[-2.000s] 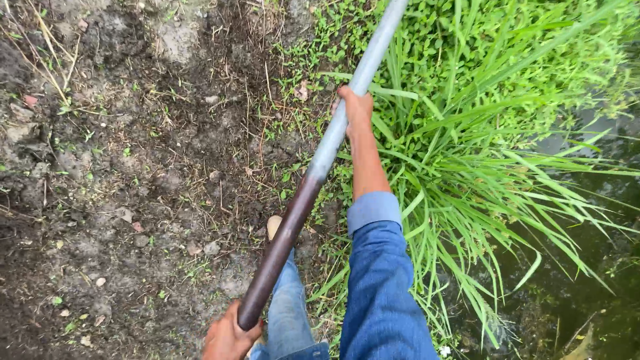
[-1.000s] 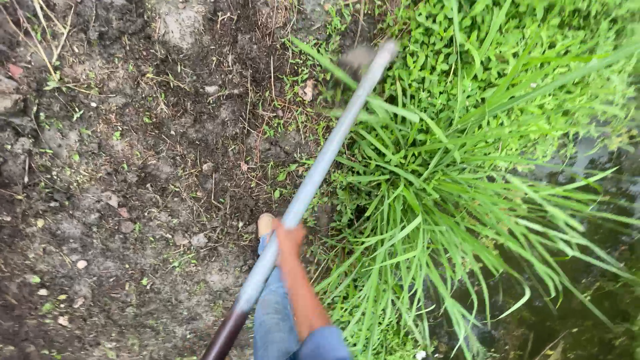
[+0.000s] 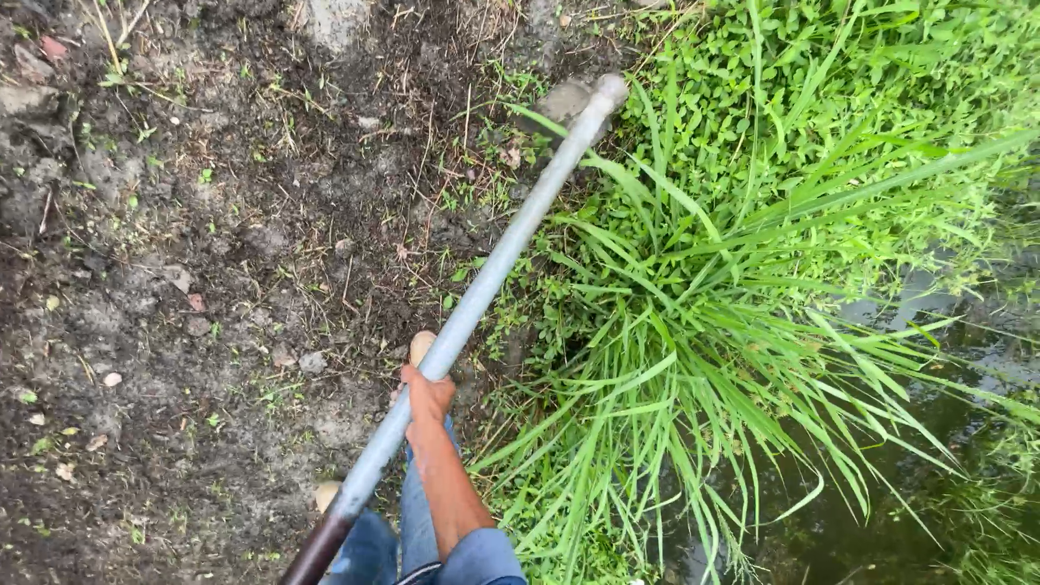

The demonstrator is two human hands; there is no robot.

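Note:
A long-handled tool with a grey metal pipe shaft (image 3: 479,301) runs from the bottom left up toward the top middle. Its lower part is dark brown. At the far end of the shaft, a flat mud-coloured head (image 3: 563,106), possibly a hoe blade, lies over the soil where it meets the grass; mud blurs its outline. My right hand (image 3: 431,394) is closed around the grey shaft, above the brown part and close to my shoe. The blue sleeve of that arm is at the bottom. My left hand is outside the view.
Dark, damp soil (image 3: 244,325) with small stones and sprouts spreads over the left. Long-bladed grass (image 3: 650,357) and low leafy plants (image 3: 731,106) border it on the right, beside dark water (image 3: 845,504). My beige shoe (image 3: 421,346) stands beneath the shaft.
My right hand is lower on the grey shaft, nearer my body. The tool's far end, out of view two seconds ago, now shows. My left hand has left the view.

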